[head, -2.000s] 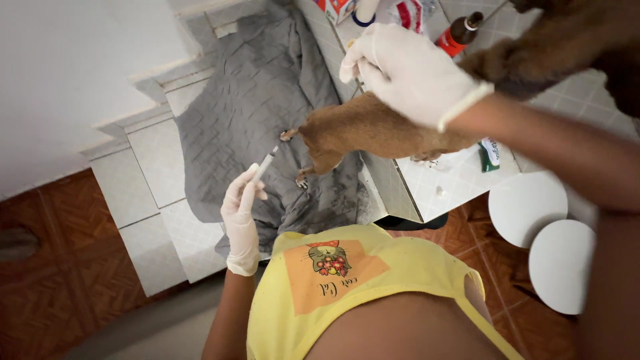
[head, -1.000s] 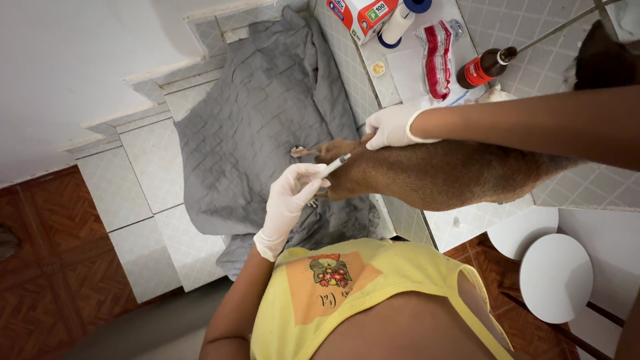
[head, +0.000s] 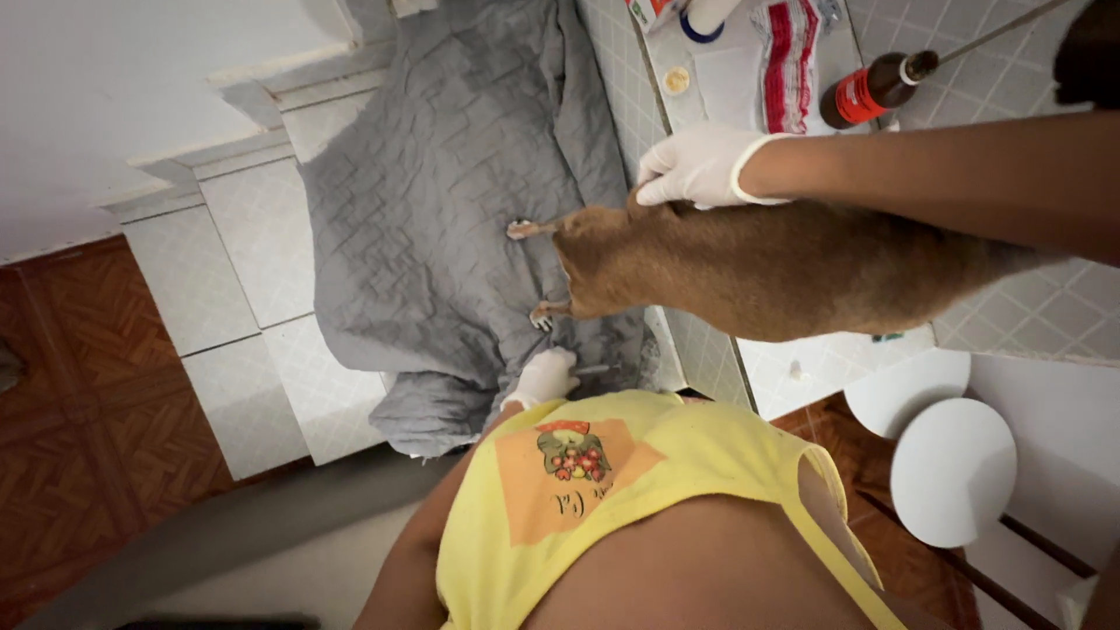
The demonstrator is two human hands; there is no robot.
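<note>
My gloved left hand [head: 544,378] is low beside the yellow shirt, with a slim, blurred syringe [head: 593,369] in its fingers, close to the gray quilted blanket [head: 429,192]. A short-haired brown dog [head: 770,262] stretches from the right across the tiled ledge, two of its paws [head: 542,317] on the blanket. The gloved fingers of my right hand [head: 691,166] pinch what looks like a fold of skin on the dog's back. My right forearm hides part of the dog.
On the tiled counter are a brown bottle [head: 866,90] with a red label, a red-and-white package [head: 787,66], a small round item [head: 676,80] and a roll [head: 707,19]. White tiled steps [head: 254,236] lie left. Two round white seats [head: 954,472] stand lower right.
My left hand has moved down and away from the dog with the syringe. A second ago my right hand was at the dog's back; before that it was raised above the dog.
</note>
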